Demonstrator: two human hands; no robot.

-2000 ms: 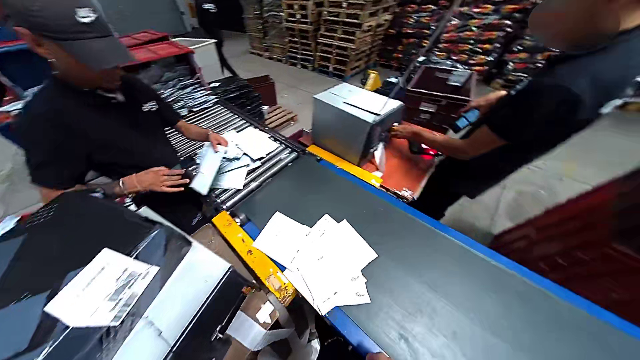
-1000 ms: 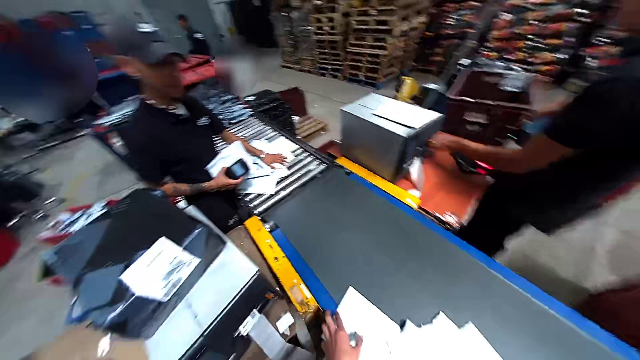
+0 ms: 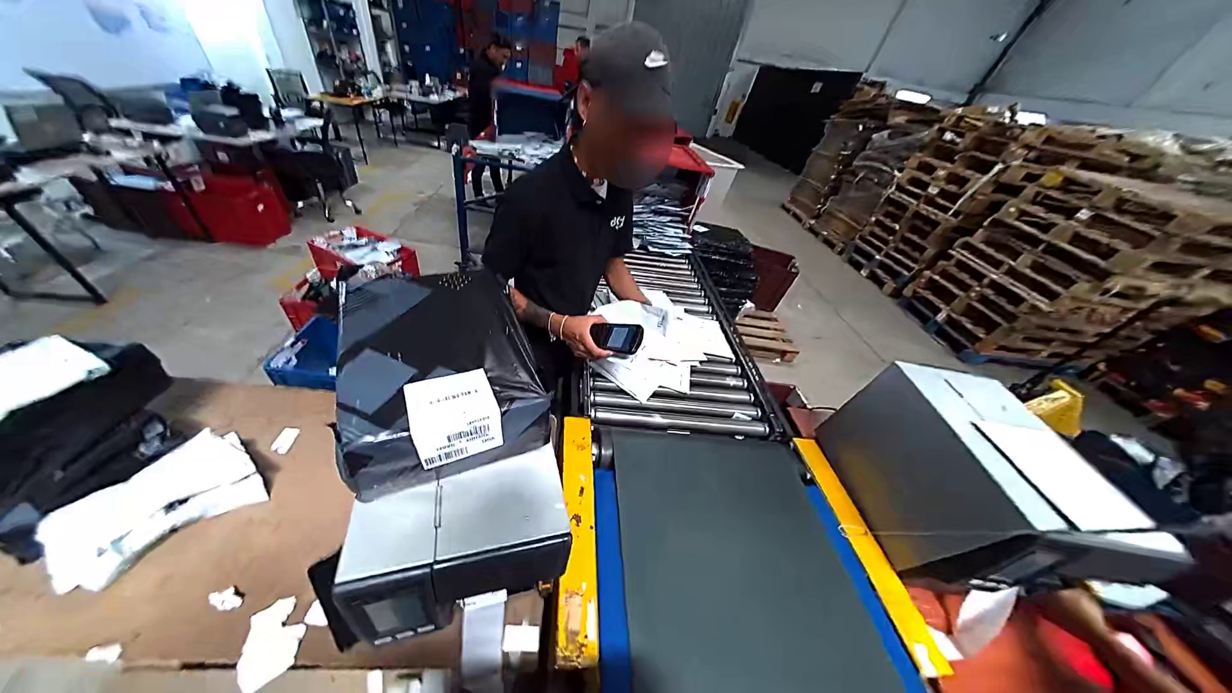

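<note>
Neither my left hand nor my right hand shows in the head view at this moment. A conveyor belt (image 3: 731, 558) with blue and yellow side rails runs away from me and meets a roller conveyor (image 3: 674, 409). White paper sheets or flat envelopes (image 3: 664, 346) lie on the rollers in front of a co-worker (image 3: 563, 221), who holds a handheld scanner (image 3: 617, 338). Left of the belt stands a grey label printer (image 3: 452, 539), with a black plastic-wrapped package (image 3: 433, 337) on top that bears a printed label. A paper strip (image 3: 483, 626) hangs from the printer's front.
A cardboard-covered table (image 3: 289, 500) at left holds black bags and white papers (image 3: 154, 500). A second grey printer (image 3: 962, 472) stands right of the belt, beside a partly visible arm (image 3: 1097, 626) of another person. Wooden pallets (image 3: 1039, 221) are stacked behind; crates (image 3: 361, 250) stand on the floor.
The view has swung left. One second ago a hand was on white papers at the near belt; neither shows there now. The co-worker has taken up a handheld scanner since the first frame.
</note>
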